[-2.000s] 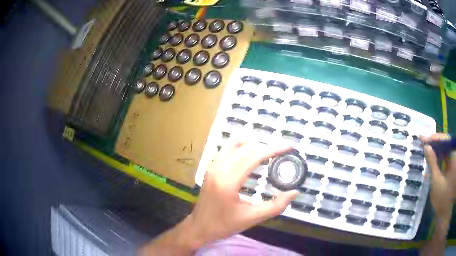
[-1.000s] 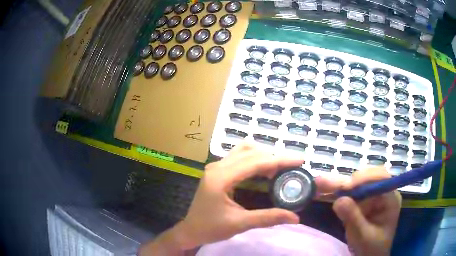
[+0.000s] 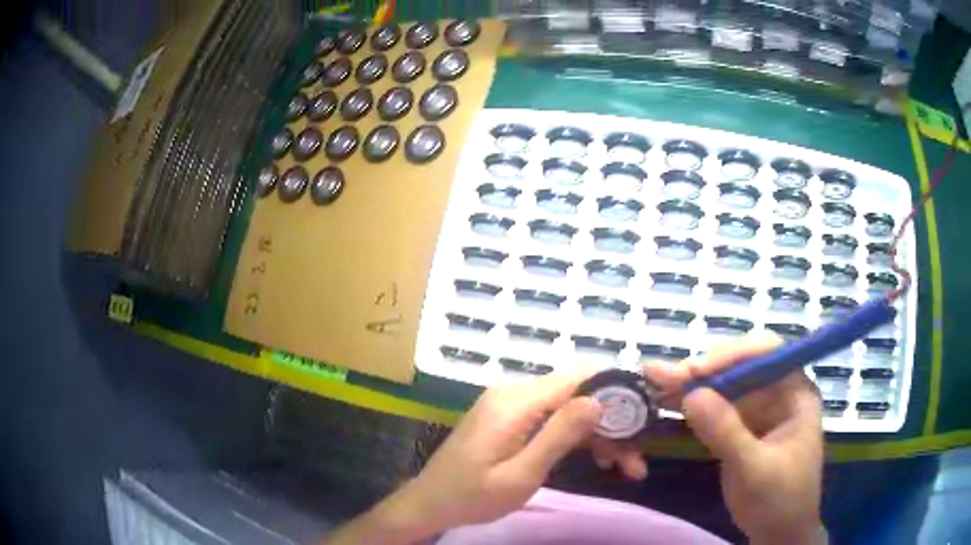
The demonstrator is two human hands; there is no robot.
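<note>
My left hand [image 3: 522,442] grips a round black-rimmed component [image 3: 622,411] with a silvery centre, at the bench's near edge. My right hand [image 3: 761,436] holds a dark-blue corded pen-shaped tool [image 3: 799,357] like a pen, its front end pointing left at the component's right rim. Whether the tip touches cannot be told. A thin red cord [image 3: 918,218] runs from the tool's rear. The white tray [image 3: 453,240] behind the hands holds rows of similar components. The brown cardboard sheet [image 3: 330,277] at left bears rows of components lying flat and handwritten marks.
Stacked cardboard and ridged sheets [image 3: 186,149] stand at the left. Clear plastic trays [image 3: 735,48] are stacked at the back. Yellow tape [image 3: 213,346] edges the green mat [image 3: 575,91]. A white ridged stack [image 3: 160,516] is below the bench at lower left.
The component has turned in my left hand, and its fingers have closed further around it. My right hand has come in from the far right with the tool. The camera view has shifted.
</note>
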